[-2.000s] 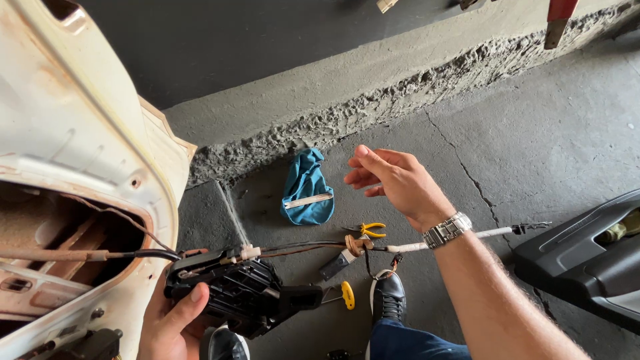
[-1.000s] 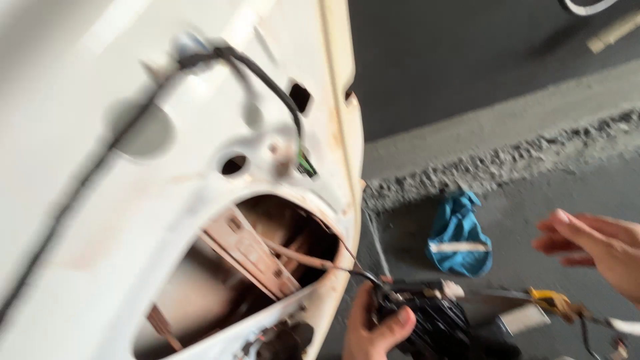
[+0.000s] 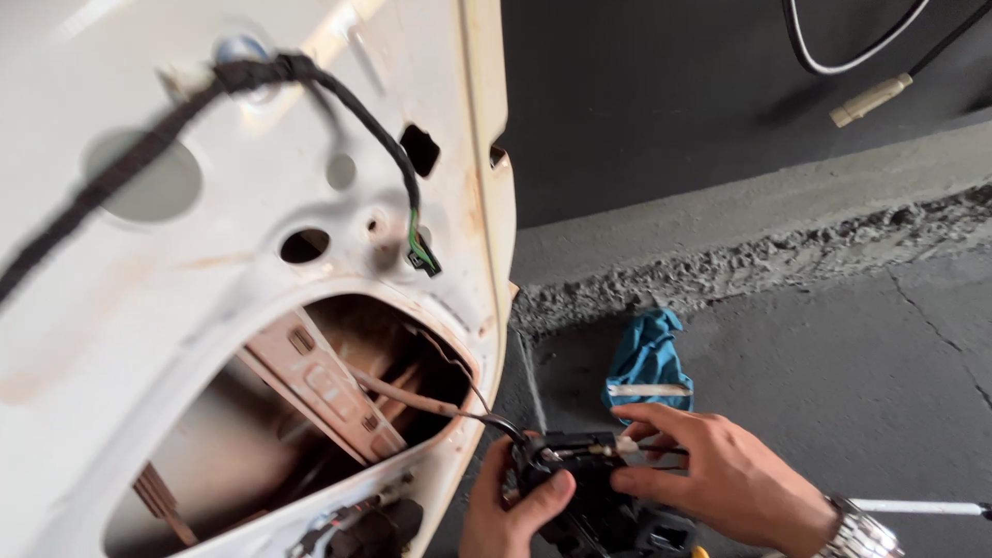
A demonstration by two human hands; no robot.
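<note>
My left hand (image 3: pixel 515 496) grips the left end of a black plastic mechanism (image 3: pixel 585 496), its thumb on top. From that end a dark cable (image 3: pixel 496 422) runs into the large opening of the white car door (image 3: pixel 232 310). At the mechanism's right side is my right hand (image 3: pixel 697 473), fingers and thumb spread around a pale connector (image 3: pixel 626 446) and thin dark cables; whether the fingertips touch them is unclear. A metal watch (image 3: pixel 860 535) is on the right wrist. The mechanism's lower part runs off the bottom of the view.
A wiring harness (image 3: pixel 356 116) with a black plug (image 3: pixel 424 260) hangs across the door panel. On the floor lies a blue cloth (image 3: pixel 651 356) with a pale strip on it. A rough concrete edge (image 3: pixel 744 287) crosses behind. A white rod (image 3: pixel 922 507) is at the right; a cable connector (image 3: pixel 872 101) is above.
My right hand, raised apart from the mechanism before, has come left and down to its right side. The left hand still holds the mechanism. The view has swung left toward the door.
</note>
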